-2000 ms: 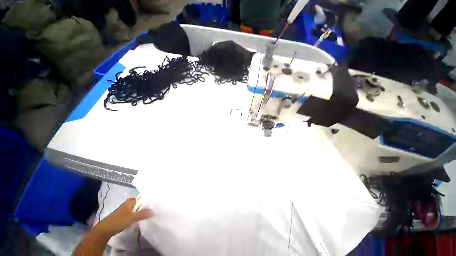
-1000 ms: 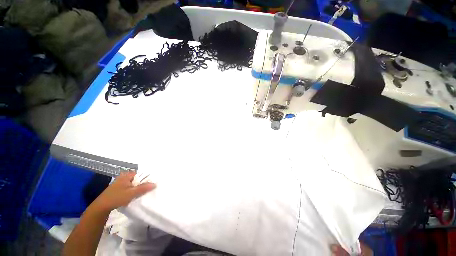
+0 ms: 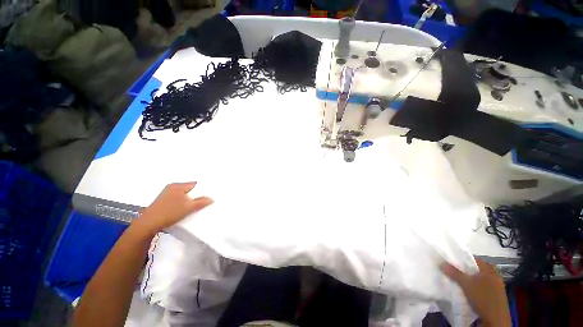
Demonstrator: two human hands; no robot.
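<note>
A large white fabric piece [image 3: 300, 211] lies over the table's front half and hangs over its front edge, with a thin dark line down its right part. My left hand [image 3: 174, 205] lies on its left edge, fingers apart, thumb to the right; any grip is unclear. My right hand [image 3: 478, 281] holds its lower right edge, partly covered by the cloth. The white sewing machine [image 3: 383, 83] stands behind, its needle area [image 3: 348, 144] at the fabric's far edge. More white cloth [image 3: 185, 274] hangs below the table at left.
Black cord heaps lie at the left rear [image 3: 192, 99] and right [image 3: 543, 236] of the table. Black strips [image 3: 460, 121] drape over the machine head. A measuring strip [image 3: 115, 211] runs along the front edge. Blue crates [image 3: 83, 249] stand at left. Sacks [image 3: 83, 57] lie beyond.
My left hand has moved up and right onto the tabletop. My right hand has come further into view, higher and to the right. The fabric's front edge has risen, showing dark clothing below.
</note>
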